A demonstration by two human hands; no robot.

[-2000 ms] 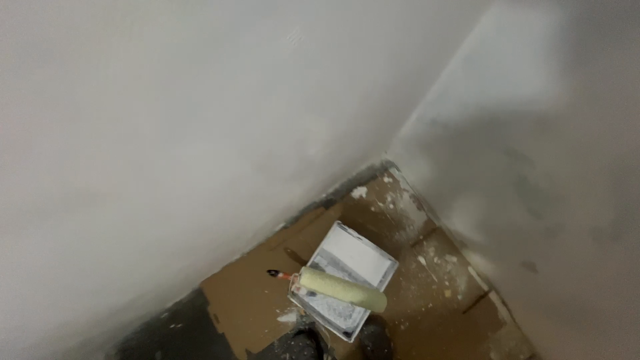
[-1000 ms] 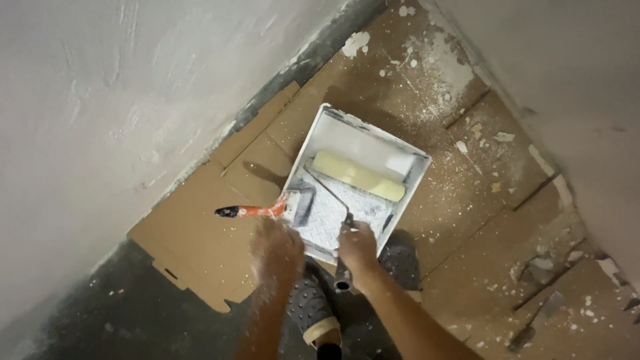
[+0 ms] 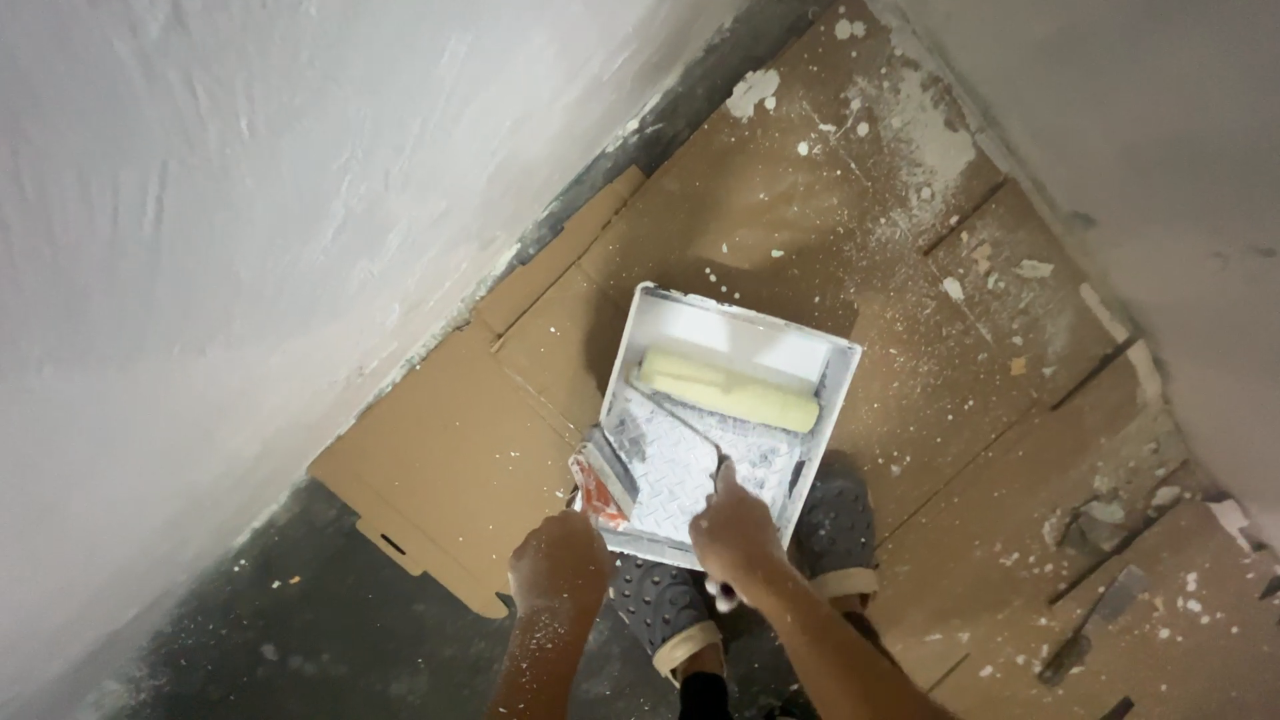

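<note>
A white paint tray (image 3: 733,312) with a ribbed ramp lies between my feet and the wall corner. Inside it rests a pale yellow paint roller (image 3: 729,389); its wire frame runs back to the handle, which my right hand (image 3: 738,525) grips at the tray's near edge. My left hand (image 3: 562,562) is closed at the near left corner of the tray, around the handle end of a paint brush (image 3: 602,489) with an orange, paint-smeared handle part. The brush head leans over the tray's left rim. The handle itself is mostly hidden by my left hand.
Paint-spattered cardboard sheets (image 3: 430,440) cover much of the dark floor (image 3: 350,620). A pale wall (image 3: 250,200) rises at the left, another wall (image 3: 1150,150) at the right. My feet in grey clogs (image 3: 662,607) stand by the tray. A scraper-like tool (image 3: 1095,620) lies at the lower right.
Two seconds ago neither hand showed. One second ago my left hand was beside the orange-handled brush; now it is closed on it, and the brush is turned more steeply. My right hand still holds the roller.
</note>
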